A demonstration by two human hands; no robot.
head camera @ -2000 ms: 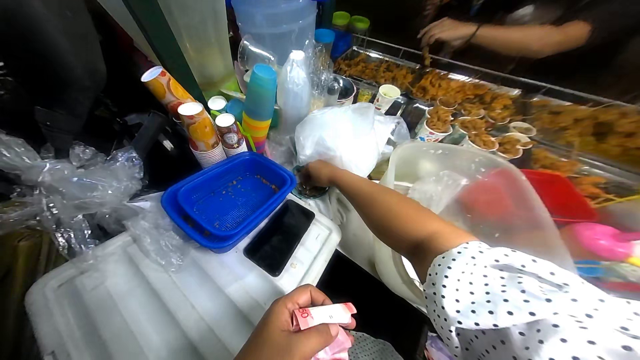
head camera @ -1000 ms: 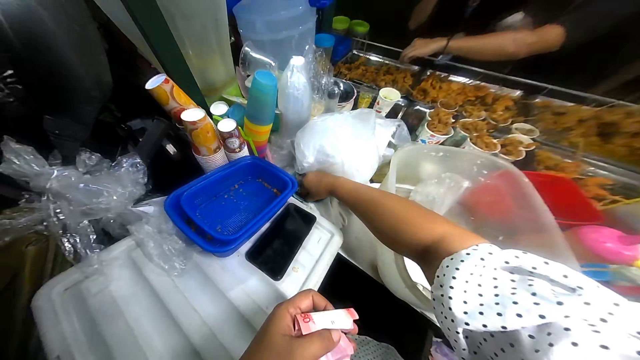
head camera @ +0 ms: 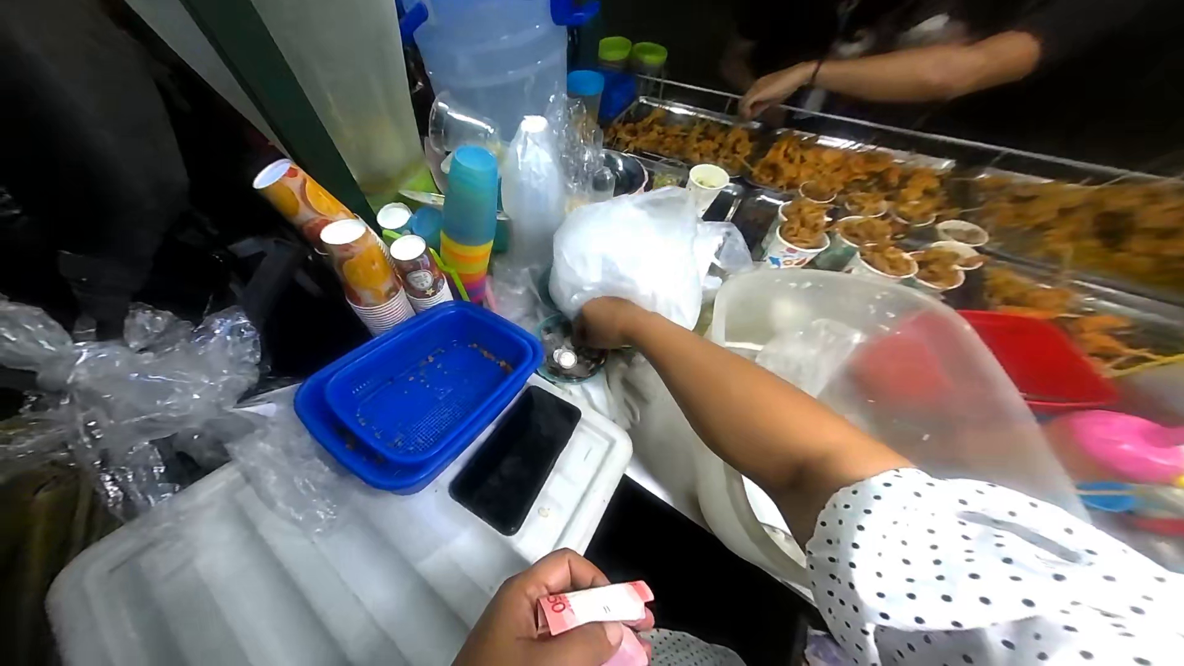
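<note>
My left hand [head camera: 555,615], low at the centre, grips folded pinkish-red banknotes [head camera: 597,606] between thumb and fingers. My right hand [head camera: 606,324] reaches forward to a small round dish of coins [head camera: 571,359], its fingers over the dish's right side; whether they hold a coin is hidden. A white plastic bag [head camera: 634,250] lies right behind that hand. Left of the dish are stacked blue plastic baskets [head camera: 421,384] with crumbs in them. A black smartphone [head camera: 515,460] lies on the white plastic lid [head camera: 370,555].
Paper cup stacks [head camera: 370,273] and coloured plastic cups [head camera: 470,208] stand behind the baskets. Clear plastic bags [head camera: 148,379] lie left. A translucent tub [head camera: 879,342] is under my right arm. Trays of fried food [head camera: 832,166] fill the back right, where another person's hand [head camera: 777,90] rests near the rail.
My right hand has shifted slightly at the coin dish, and more of the dish shows. My left hand keeps the banknotes. The other person's hand has moved left along the rail since the first frame.
</note>
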